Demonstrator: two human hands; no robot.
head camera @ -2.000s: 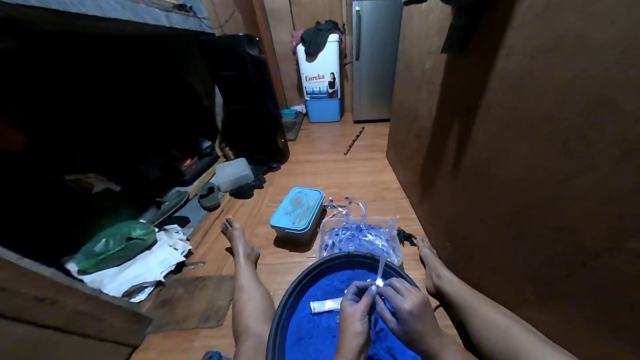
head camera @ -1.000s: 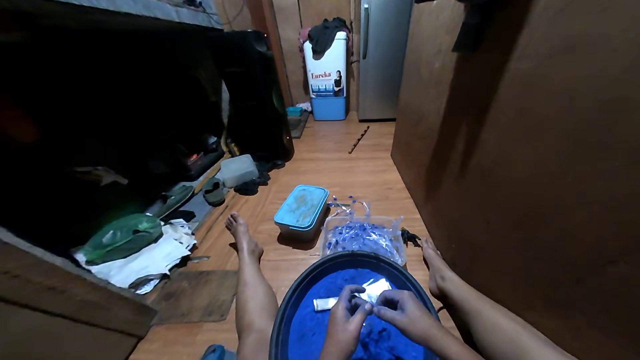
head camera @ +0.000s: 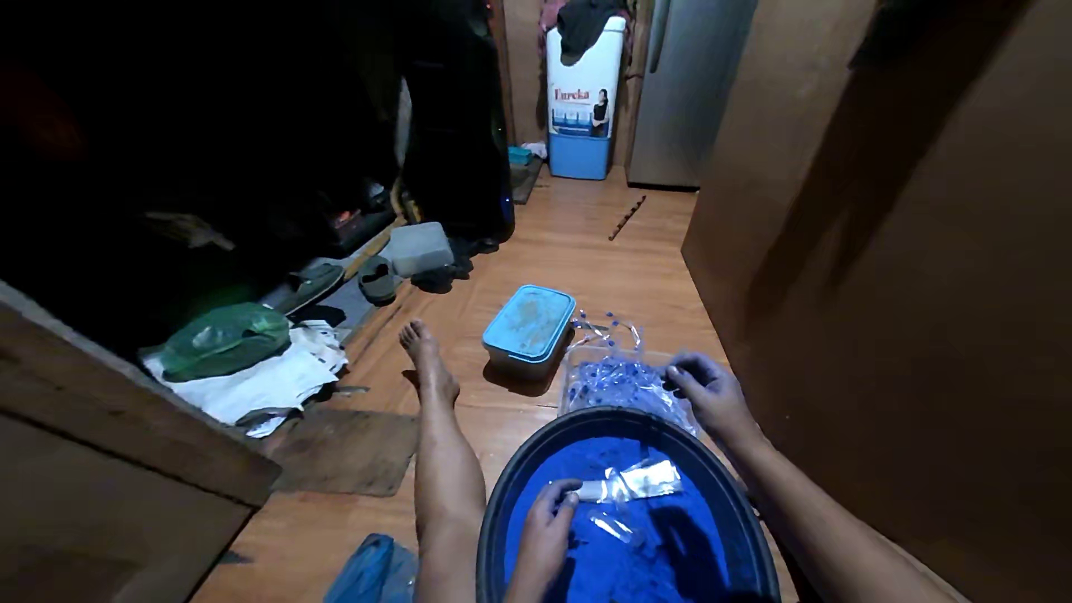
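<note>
A black round tub [head camera: 496, 511] holding bright blue powder [head camera: 603, 578] stands between my legs. Over the powder, my left hand [head camera: 548, 523] touches the left end of a white strip or tube; whether its fingers grip it cannot be told. Clear plastic sleeves [head camera: 649, 481] lie at the strip's right end, and a small clear piece [head camera: 614, 528] lies on the powder below. My right hand [head camera: 708, 389] is raised beyond the tub's upper right rim, fingers curled, beside a clear plastic container [head camera: 574, 360] full of small blue-filled plastic packets [head camera: 615, 381]. Nothing can be made out in its fingers.
A lidded box with a blue lid [head camera: 532, 322] stands left of the packets. Brown panel [head camera: 879, 335] closes off the right side. Slippers [head camera: 377, 280], a green bag [head camera: 226, 339] on white cloth and a blue plastic bag [head camera: 373, 569] lie left. A refrigerator [head camera: 687, 100] stands behind.
My right hand has moved from beside my left hand, over the tub, out to the upper right by the packet container. My left hand stays over the powder.
</note>
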